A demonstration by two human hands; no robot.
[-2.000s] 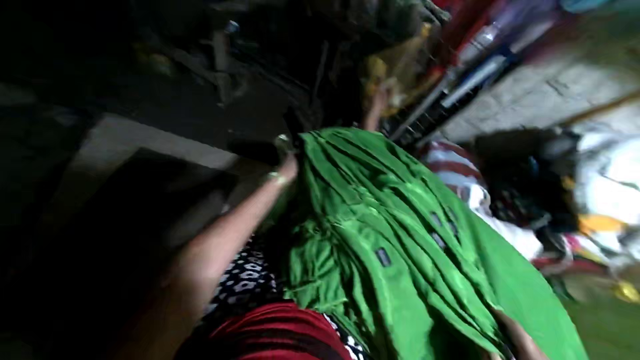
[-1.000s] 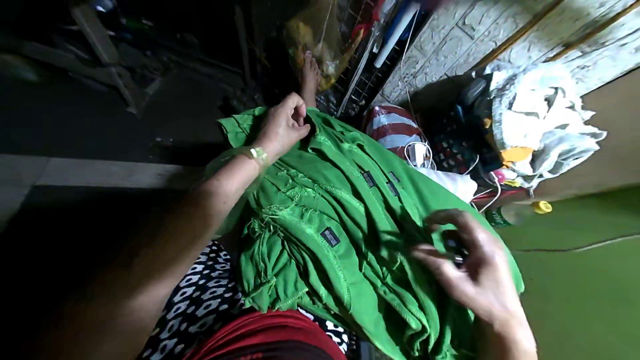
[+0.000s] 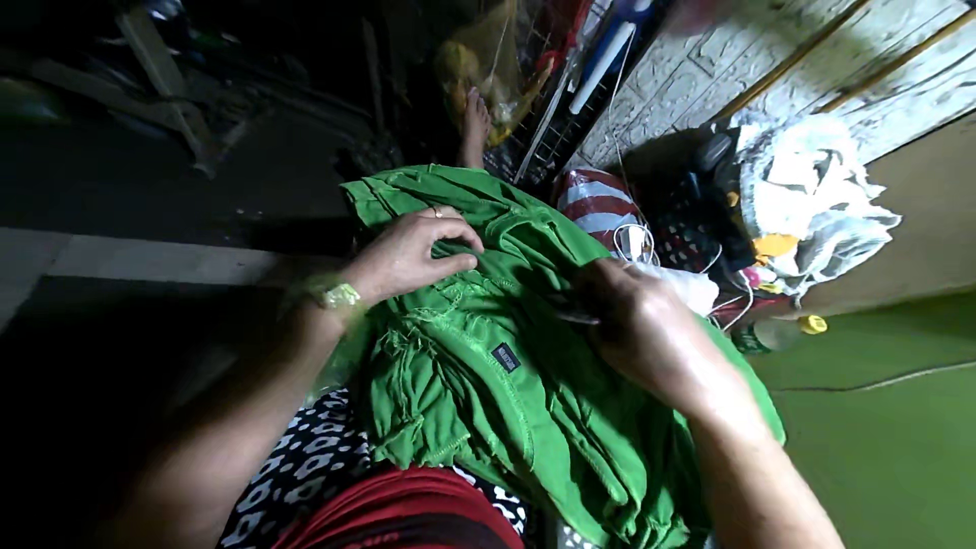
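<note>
Several green fabric garments [image 3: 564, 427] lie in a pile across my lap, with loose threads along the seams and a small dark label on one. My left hand [image 3: 419, 252] rests on the upper part of the pile, its thumb and forefinger close together near a fold; whether cloth is pinched between them is unclear. To its right, over the cloth, my right hand [image 3: 633, 320] is blurred and curled around a small dark tool with a thin metal tip [image 3: 576, 314], whose kind cannot be told.
A bottle with a yellow cap [image 3: 813, 325] lies by the green wall at right. White plastic bags [image 3: 816, 191], a red-and-white striped bundle [image 3: 596, 204] and white cords sit beyond the pile. A bare foot [image 3: 476, 122] shows at the top, near a wire rack. A frame stands on the dark floor at left.
My right hand has closed and moved further up the cloth, toward my left hand. Two seconds ago my left hand was at the pile's far left edge; it now lies on the cloth.
</note>
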